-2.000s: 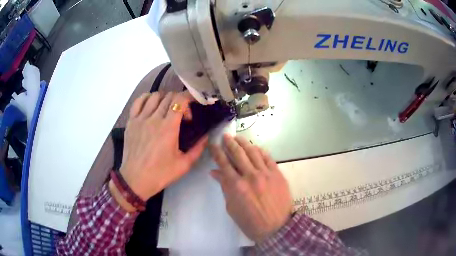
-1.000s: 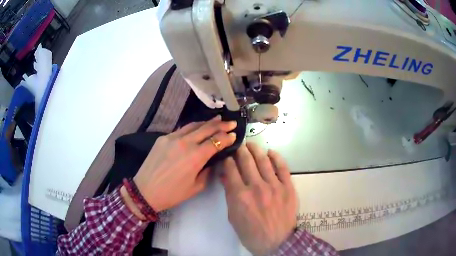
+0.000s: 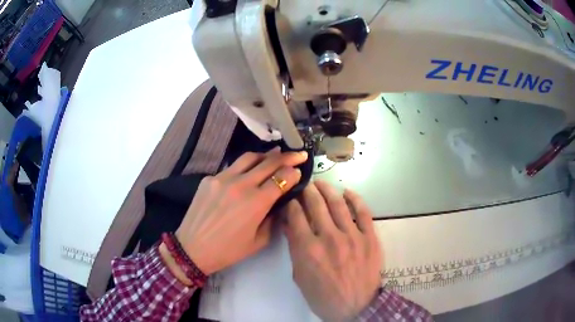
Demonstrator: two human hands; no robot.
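Note:
The dark lining strip [image 3: 169, 196] runs under my left hand to the needle area of the sewing machine [image 3: 338, 141]. The striped panel [image 3: 151, 170], with a black line along it, curves away on the left. My left hand [image 3: 236, 207] lies flat on the dark fabric, fingertips just in front of the presser foot, which is partly hidden. My right hand [image 3: 334, 245] lies beside it, fingertips at the dark fabric's edge, over a white backing sheet [image 3: 252, 292]. Neither hand visibly grips the fabric.
The machine head and arm [image 3: 403, 50] stand above the metal bed [image 3: 435, 157]. Red-handled snips [image 3: 546, 158] lie at the bed's right. A printed scale [image 3: 454, 273] runs along the table front. A blue basket [image 3: 58, 292] with white pieces is at the left.
Since two seconds ago, my left hand has moved from the purplish-dark piece onto black fabric at the foot, and that fabric now covers the white there. Over the last second the hands barely moved.

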